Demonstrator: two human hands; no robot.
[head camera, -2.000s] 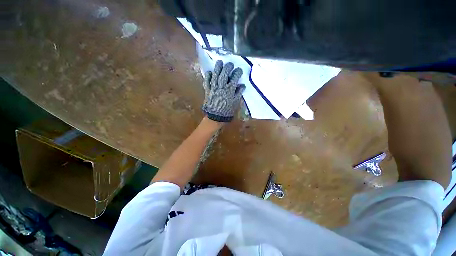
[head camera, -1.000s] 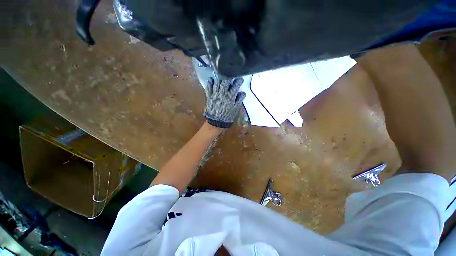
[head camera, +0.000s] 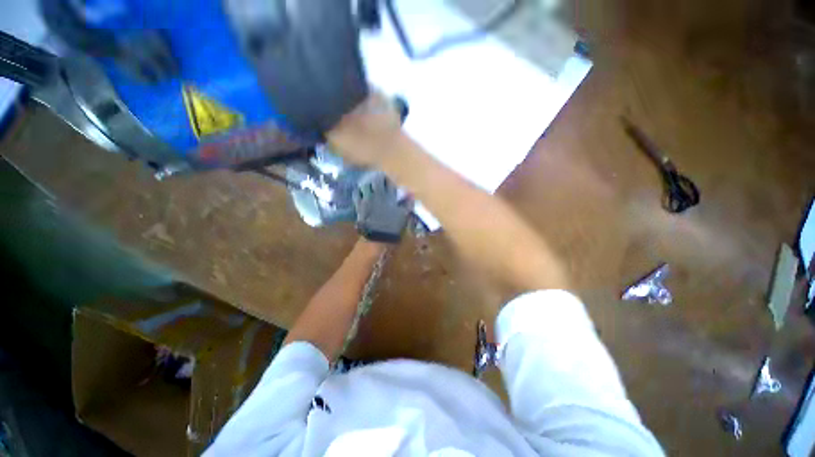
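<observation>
The straight-knife cutting machine (head camera: 219, 80), with blue and grey body and a yellow warning label, fills the upper left. My right hand (head camera: 366, 134) is bare, blurred, and closed around the machine's near side. My left hand (head camera: 382, 207), in a grey knitted glove, is beside the shiny base plate (head camera: 313, 201); its fingers are partly hidden and I cannot tell what it holds. The white paper marker (head camera: 465, 103) lies on the fabric lay behind and right of my hands.
Black-handled scissors (head camera: 676, 187) lie on the brown table (head camera: 581, 241) at right. Fabric clamps (head camera: 651, 286) lie near the front and right. A pale pattern weight (head camera: 782, 286) and dark-edged cut bundles are at the far right. A cardboard scrap box (head camera: 134, 357) stands lower left.
The machine has moved left and shows its blue body. My right arm has swung inward across the table. My gloved left hand has shifted slightly. The view has shifted, showing scissors and more clamps.
</observation>
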